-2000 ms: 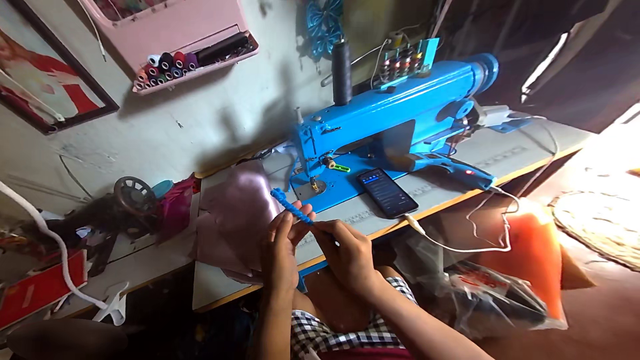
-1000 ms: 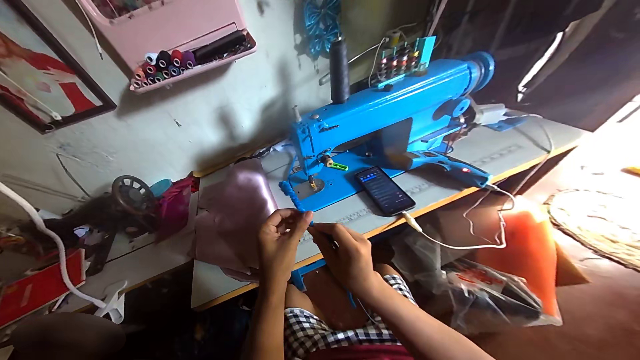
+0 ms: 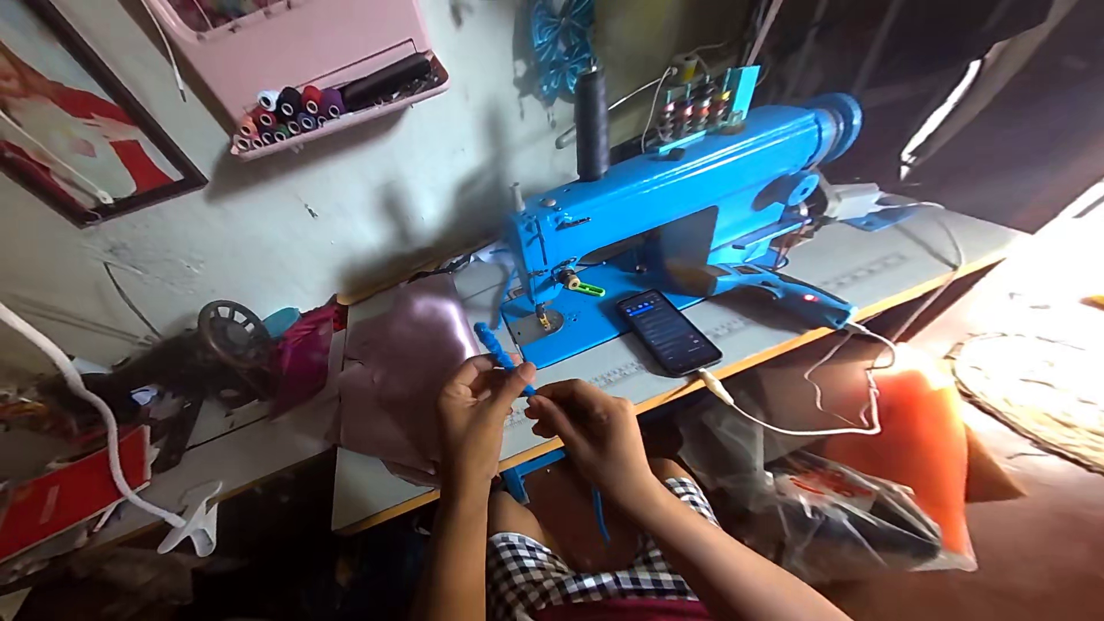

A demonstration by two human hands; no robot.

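A twisted or braided blue cord [image 3: 493,345] sticks up at a slant from my left hand [image 3: 479,404], which pinches it between thumb and fingers. Just to the right, my right hand [image 3: 595,427] grips the cord's lower part near the left fingertips. A thin blue tail [image 3: 600,517] hangs below the right hand over the lap. Both hands are above the front edge of the sewing table [image 3: 604,371]. Behind them stands a blue sewing machine [image 3: 673,198]. Folded mauve satin fabric [image 3: 401,371] lies left of the machine, close to the left hand.
A smartphone [image 3: 668,332] with a white cable [image 3: 776,427] lies on the table, beside a blue handheld device [image 3: 780,293] with a red light. Older machine parts [image 3: 233,328] stand at left. A pink wall organizer [image 3: 319,52] holds thread spools. Plastic bags [image 3: 854,509] sit at lower right.
The cord end rose well above the left fingers two seconds ago, lay lower against the machine bed one second ago, and now stands up again. Both hands stay close together.
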